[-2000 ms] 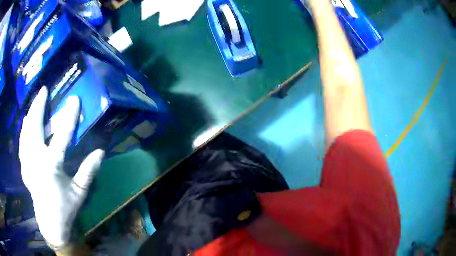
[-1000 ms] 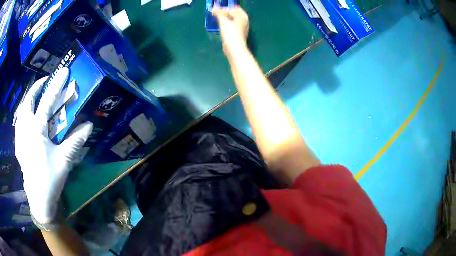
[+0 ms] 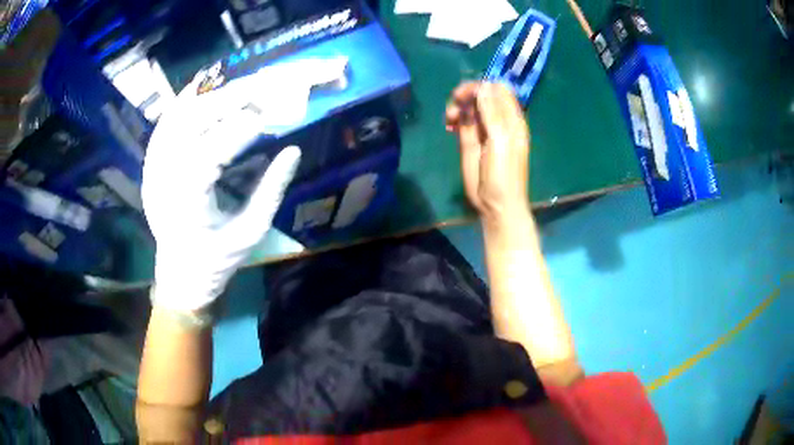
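A blue and black retail box with a white machine picture stands in front of me. My left hand, in a white glove, lies over its near left part, fingers along the blue face and thumb against the dark side. My bare right hand is right of the box, beside the near end of the blue tape dispenser. Its fingers are bent with the tips close together. Whether a strip of clear tape is between them cannot be told.
Loose white paper sheets lie beyond the dispenser. Narrow printed boxes stand at the bench's right. More blue boxes are at left. The edge of the green bench runs before my apron, with light blue floor beyond.
My view has turned, and box and dispenser appear further right. My right hand went from the right-hand boxes to the dispenser, and now shows at its near end. My left hand stays at the box.
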